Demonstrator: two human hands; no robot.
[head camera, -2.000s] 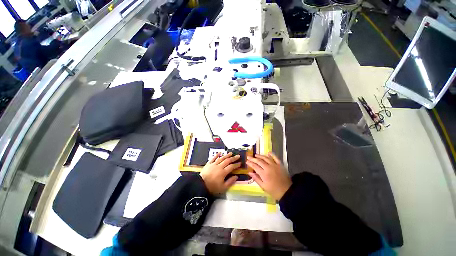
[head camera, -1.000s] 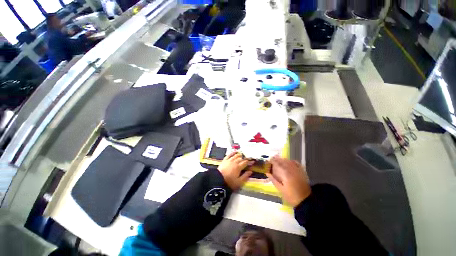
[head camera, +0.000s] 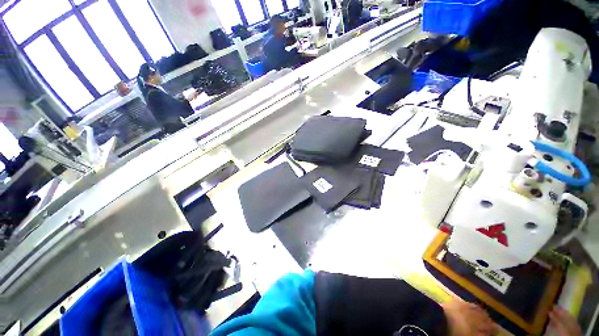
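The amber clamp frame (head camera: 453, 270) lies under the white sewing machine head (head camera: 502, 220) at the lower right. A dark fabric panel (head camera: 525, 296) shows in its window, with a white printed label (head camera: 495, 277) on it. My left hand (head camera: 469, 319) is at the frame's front edge, cut off at the bottom of the picture. My right hand (head camera: 563, 323) is at the frame's lower right corner, blurred and mostly cut off. Whether either hand grips the frame cannot be told. Yellow tape (head camera: 427, 286) runs along the frame's front.
Left of the machine lie a puffy dark stack (head camera: 327, 139), a rounded dark panel (head camera: 272, 195) and small labelled dark pieces (head camera: 332, 186). A blue bin (head camera: 125, 303) with dark material beside it stands at the lower left. Two people sit beyond the rail.
The view has swung left, shifting the machine and hands to the lower right. The white label inside the frame is now in plain view. Both hands are at the frame's near edge.
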